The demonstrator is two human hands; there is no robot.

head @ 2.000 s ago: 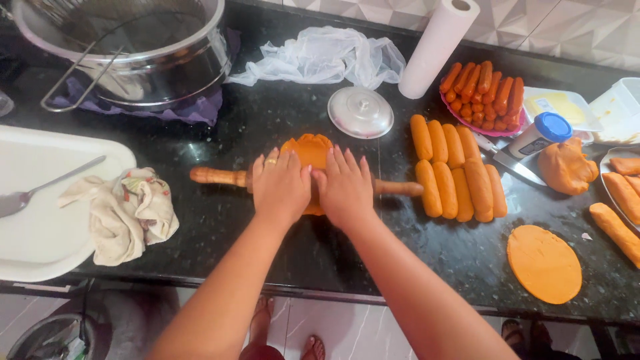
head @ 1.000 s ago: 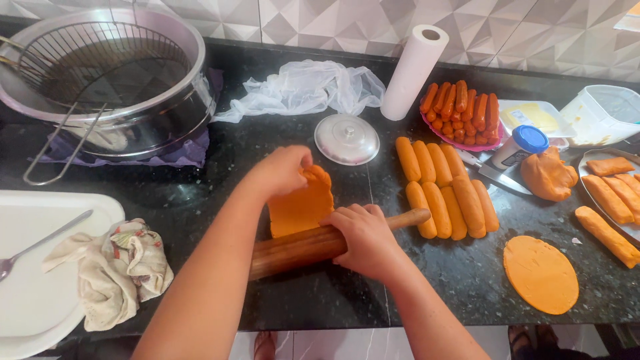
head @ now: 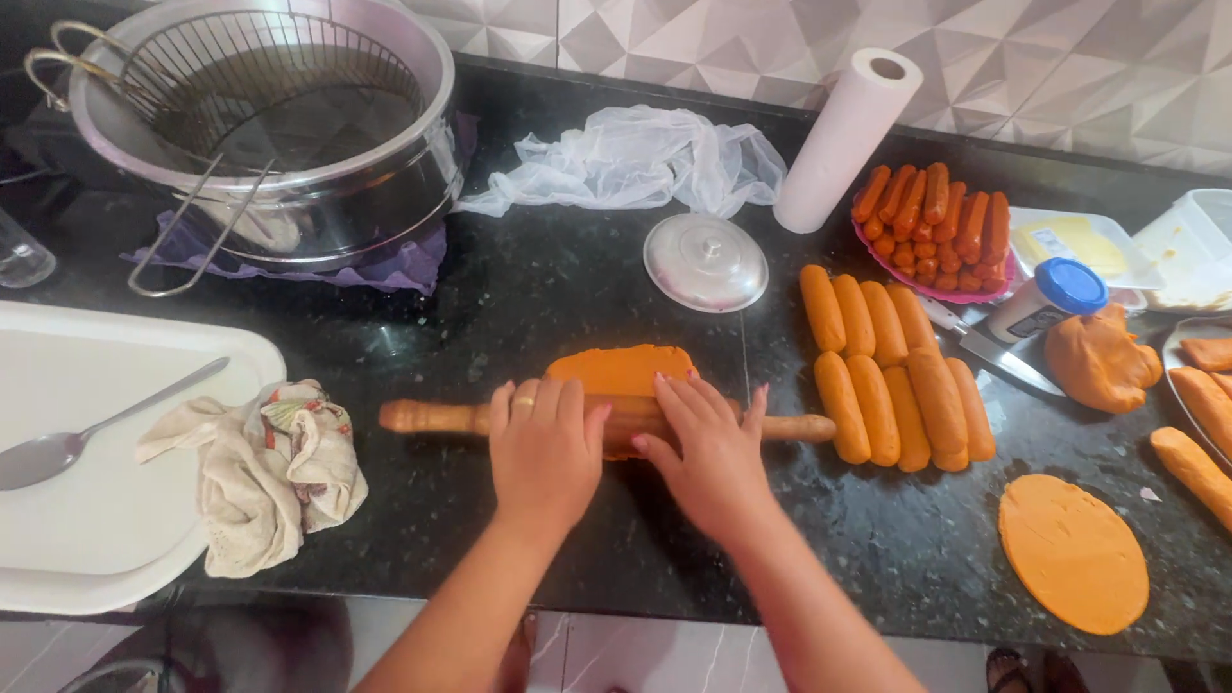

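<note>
A wooden rolling pin (head: 443, 418) lies across a flat piece of orange dough (head: 621, 364) on the black stone counter. My left hand (head: 549, 448) presses on the pin's barrel from above, a ring on one finger. Beside it my right hand (head: 707, 448) rests spread on the barrel's right part, its fingertips near the dough. Both palms are flat rather than wrapped around the pin. Dough shows beyond the pin, with a small strip on the near side. To the right are two rows of dough-covered rolls (head: 871, 404), and nearer the edge a flattened dough oval (head: 1073, 553).
A large pot (head: 438, 125) with a wire basket stands back left. A white tray (head: 231, 351) with a spoon and a cloth (head: 245, 491) is at left. Behind are a metal lid (head: 705, 262), paper roll (head: 847, 140), sausages (head: 938, 212), a knife (head: 1011, 364) and a dough lump (head: 1102, 361).
One second ago my left hand was at the dough's far edge, off the pin; now it is back on the pin. The pin, slanted then, lies nearly level across the dough.
</note>
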